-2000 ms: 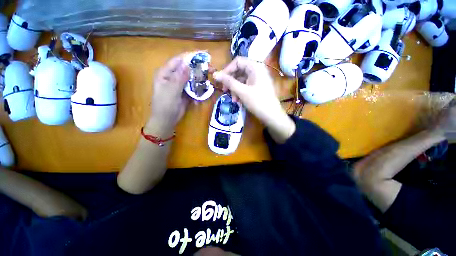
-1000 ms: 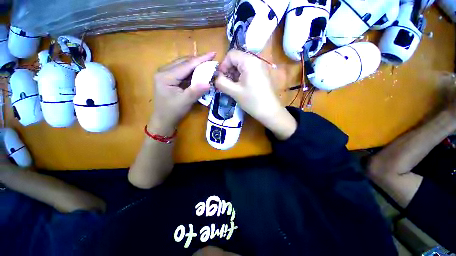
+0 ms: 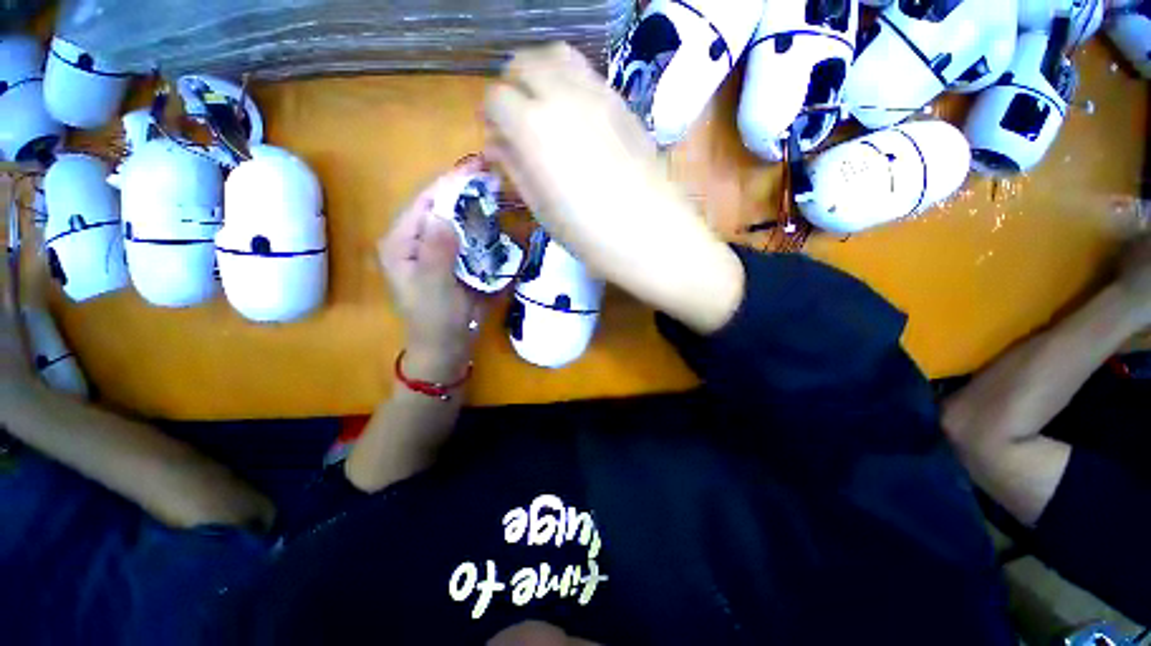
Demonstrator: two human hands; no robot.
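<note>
My left hand [image 3: 427,259] holds the white rear cover [image 3: 482,237], its open side with silvery and dark parts facing up. Thin reddish wires show near its upper edge. My right hand [image 3: 555,133] is above and to the right of the cover, back of the hand up. Its fingertips are blurred and bent, and I cannot tell whether they hold a wire. A white camera body [image 3: 555,316] with a black seam lies on the table just right of the cover, its upper part partly hidden by my right hand and wrist.
White camera units [image 3: 271,252] stand at left, some with wires. A loose pile of units [image 3: 890,177] lies at right with leads hanging out. Clear blister trays [image 3: 366,38] are stacked at the far edge. Other people's arms [image 3: 1035,391] are close on both sides.
My right hand has moved up and away from the cover. My left hand has turned the cover so its inside shows again. The camera body on the table has shifted or turned slightly.
</note>
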